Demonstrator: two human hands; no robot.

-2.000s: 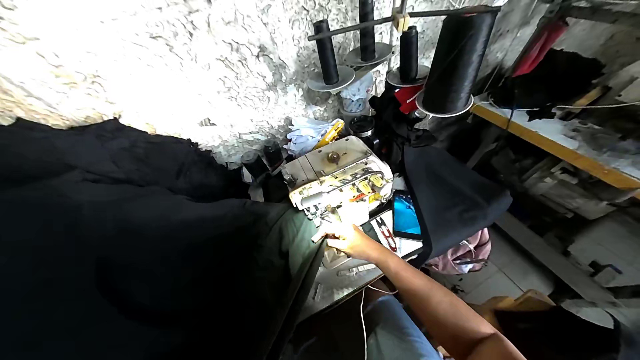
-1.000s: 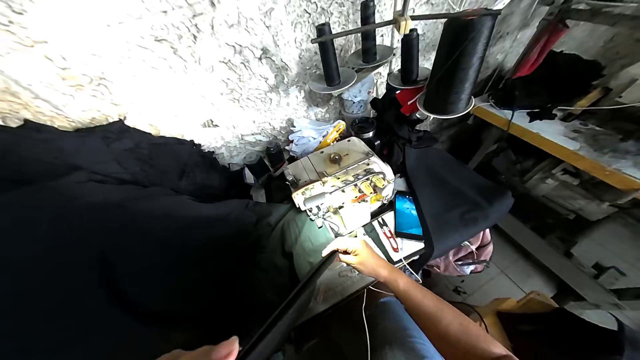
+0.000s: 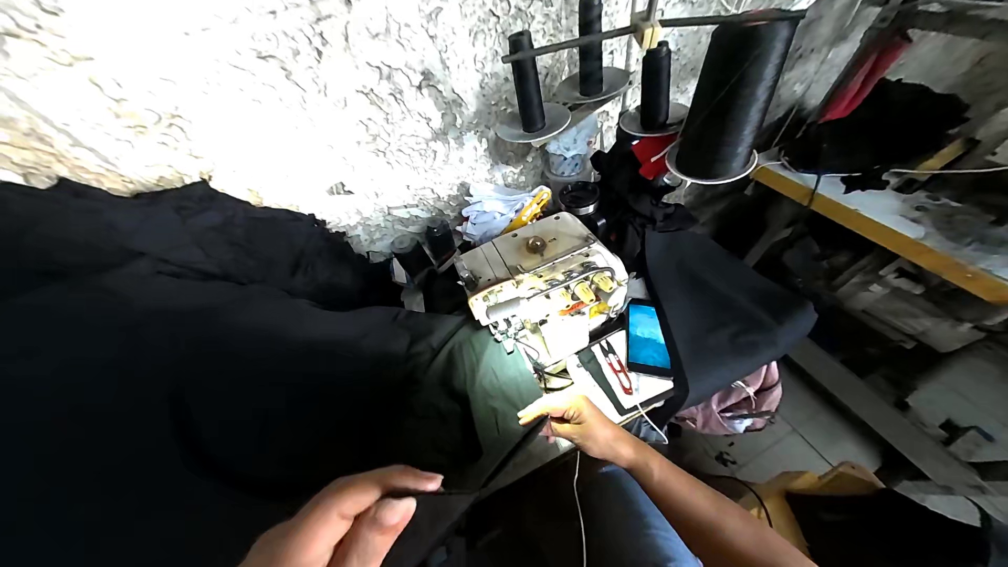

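Black fabric [image 3: 260, 354] fills the left side and runs up to an overlock sewing machine [image 3: 543, 276]. My left hand [image 3: 354, 512], at the bottom, pinches a dark edge of the fabric between thumb and fingers. Just in front of the machine, my right hand [image 3: 575, 421] grips the same fabric edge, which runs between both hands. Red-handled thread snips [image 3: 617, 368] lie on a white surface beside the machine, near a phone [image 3: 650, 339] with a lit blue screen.
Black thread cones [image 3: 732, 102] stand on a rack behind the machine. More black cloth [image 3: 717, 315] hangs at the right of the phone, above a pink cloth [image 3: 736, 402]. A wood-edged table [image 3: 890, 236] stands at the far right. A rough wall rises behind.
My left hand, out of view two seconds ago, has come in at the bottom and moved further up and right. My right hand has moved a little down, away from the machine.
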